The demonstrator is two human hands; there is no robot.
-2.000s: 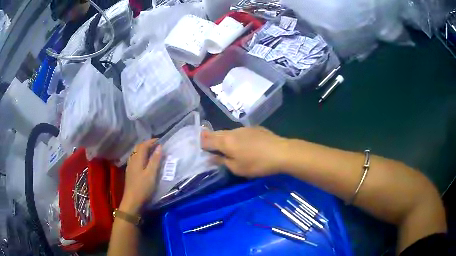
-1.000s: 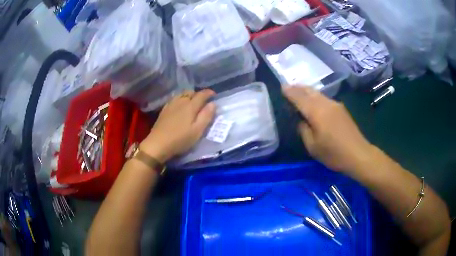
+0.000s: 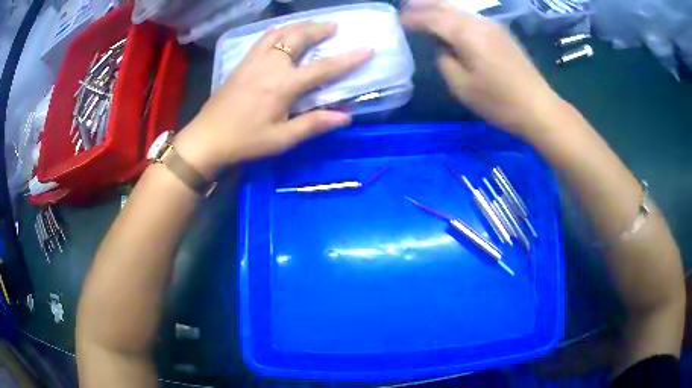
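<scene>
A translucent plastic packing box point(image 3: 383, 45) with white padding and a few metal parts inside lies behind the blue tray point(image 3: 402, 333). My left hand point(image 3: 284, 91) lies flat over the box's left part, fingers spread. My right hand point(image 3: 485, 57) is at the box's right side, fingers curled and slightly blurred; whether it touches the box or holds anything is hidden. In the tray, one silver motor-like part point(image 3: 326, 187) lies at the left, another point(image 3: 476, 237) lies right of the middle, and several lie together point(image 3: 493, 208) at the right.
A red bin point(image 3: 125, 151) heaped with loose metal parts stands at the left, beside another red bin. Two metal parts point(image 3: 574, 54) lie on the green bench at the upper right. Thin parts point(image 3: 50, 231) lie at the left. Plastic bags point(image 3: 645, 30) are at the upper right.
The view has tipped down, so the tray shows whole. The box has turned from tilted to lying flat. My left hand has moved from its side onto its top; my right hand has left its top.
</scene>
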